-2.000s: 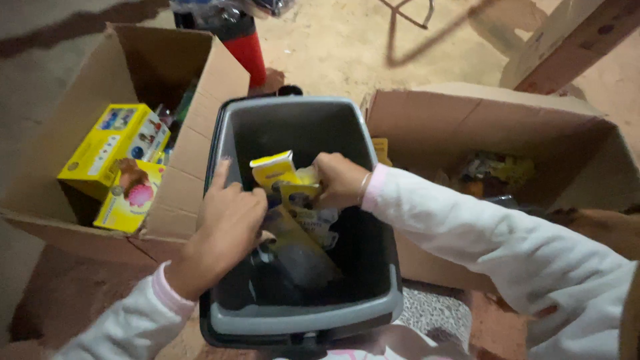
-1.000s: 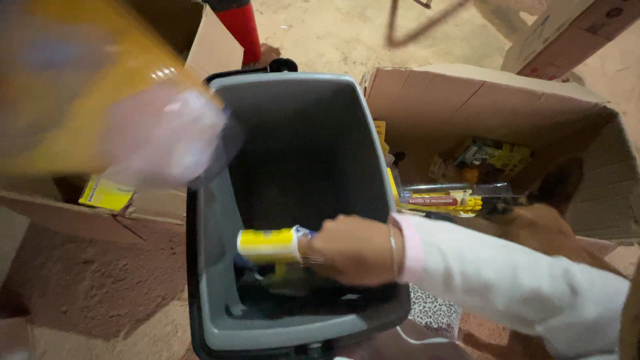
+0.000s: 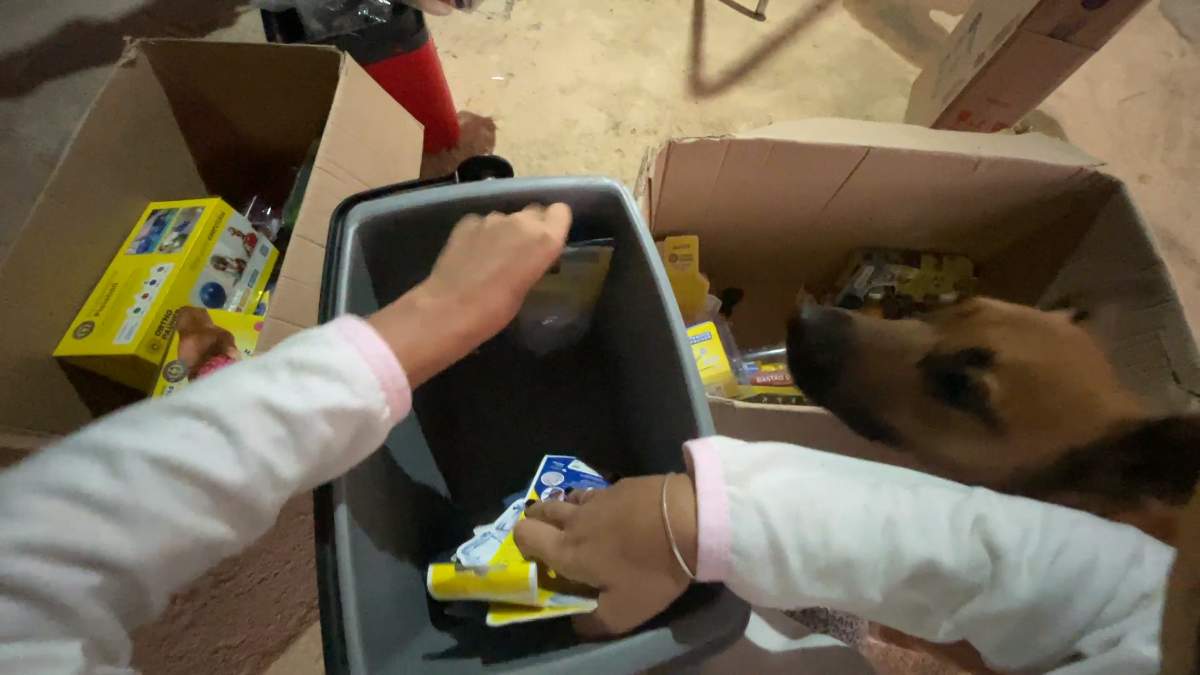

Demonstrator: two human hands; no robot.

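Observation:
Over the far part of a grey plastic bin (image 3: 361, 562) is my left hand (image 3: 502, 267), its fingers curled and blurred. Just below it, a clear plastic package with a yellow card (image 3: 572, 286) lies against the bin's far wall; whether my fingers grip it I cannot tell. Low in the near end of the bin, my right hand (image 3: 614, 544) rests on several yellow, white and blue cardboard packages (image 3: 483, 583). Its fingers are spread over them, and the hand partly hides them.
At the left stands an open cardboard box (image 3: 375, 112) with yellow boxes (image 3: 141, 281) inside. Another cardboard box (image 3: 750, 178) with packaged goods is at the right. A dog's head (image 3: 966, 384) leans over it, close to my right sleeve. A red and black object (image 3: 412, 89) stands behind.
My left hand, blurred at the upper left with a yellow package one second ago, is now over the bin's far end. The dog's head has come further into view at the right.

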